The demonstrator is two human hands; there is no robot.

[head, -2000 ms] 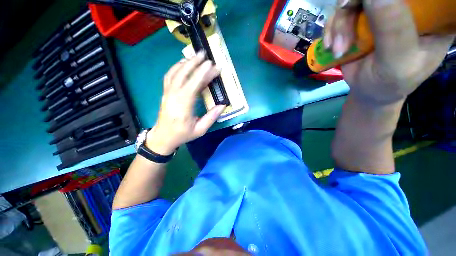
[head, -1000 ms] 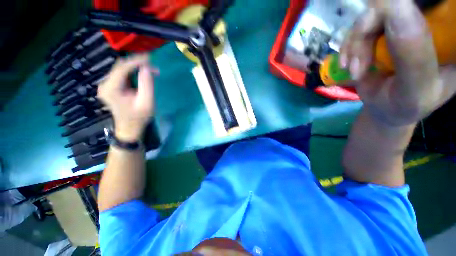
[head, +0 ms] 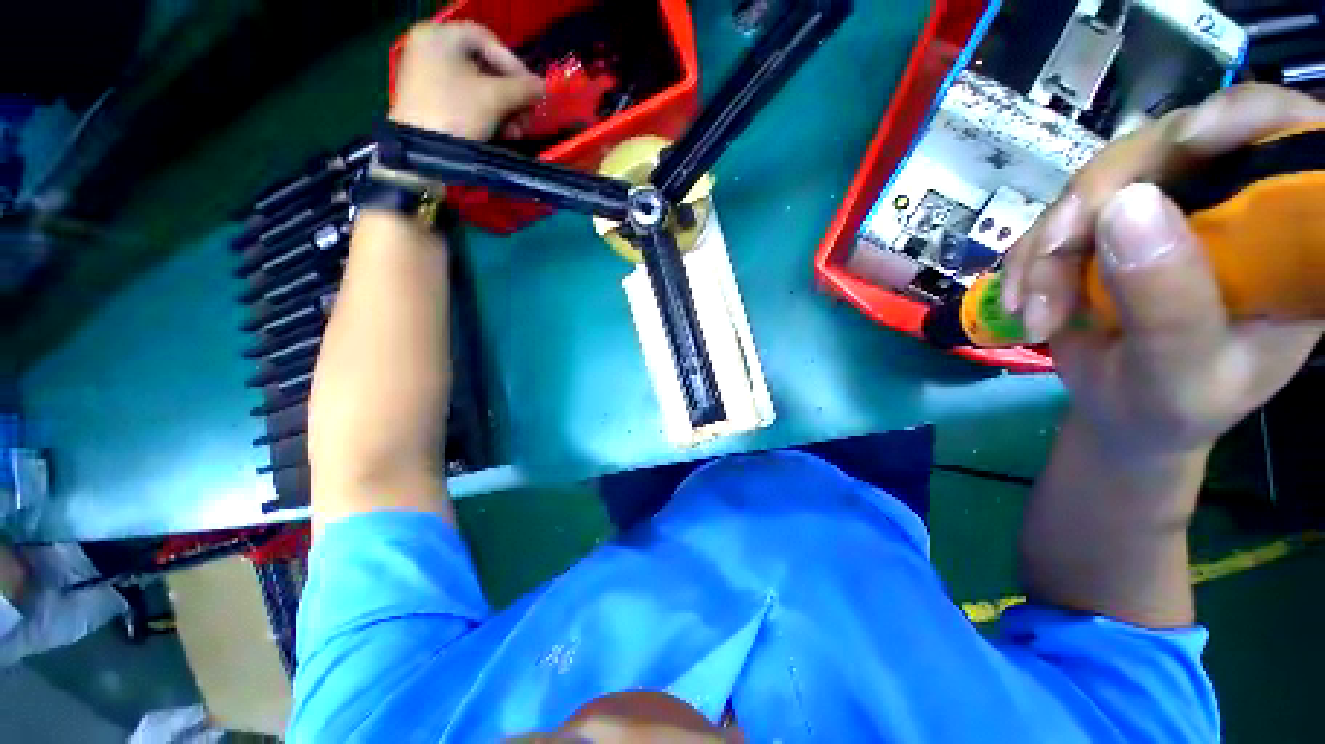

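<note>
A black three-armed leg assembly (head: pixel 645 208) lies spread out, its hub over the round yellow end of the cream jig (head: pixel 738 364) and one arm along the jig. My left hand (head: pixel 462 85) reaches into the left red parts bin (head: pixel 677 73), fingertips at bright red pieces (head: pixel 578 96); whether it pinches one cannot be told. My right hand (head: pixel 1163 291) holds the orange electric screwdriver (head: pixel 1261 247), its black nose pointing left over the edge of the right red bin (head: pixel 872 291).
A metal screw feeder (head: pixel 988 175) sits in the right bin. A black tray with rows of black tubes (head: pixel 298 313) is left, partly behind my left forearm. A dark cable shows right of my body. Another person's pale sleeve (head: pixel 66 589) is at lower left.
My left hand has left the leg assembly's arm and moved up and left into the red bin. My right hand still holds the screwdriver beside the feeder. The camera view has shifted.
</note>
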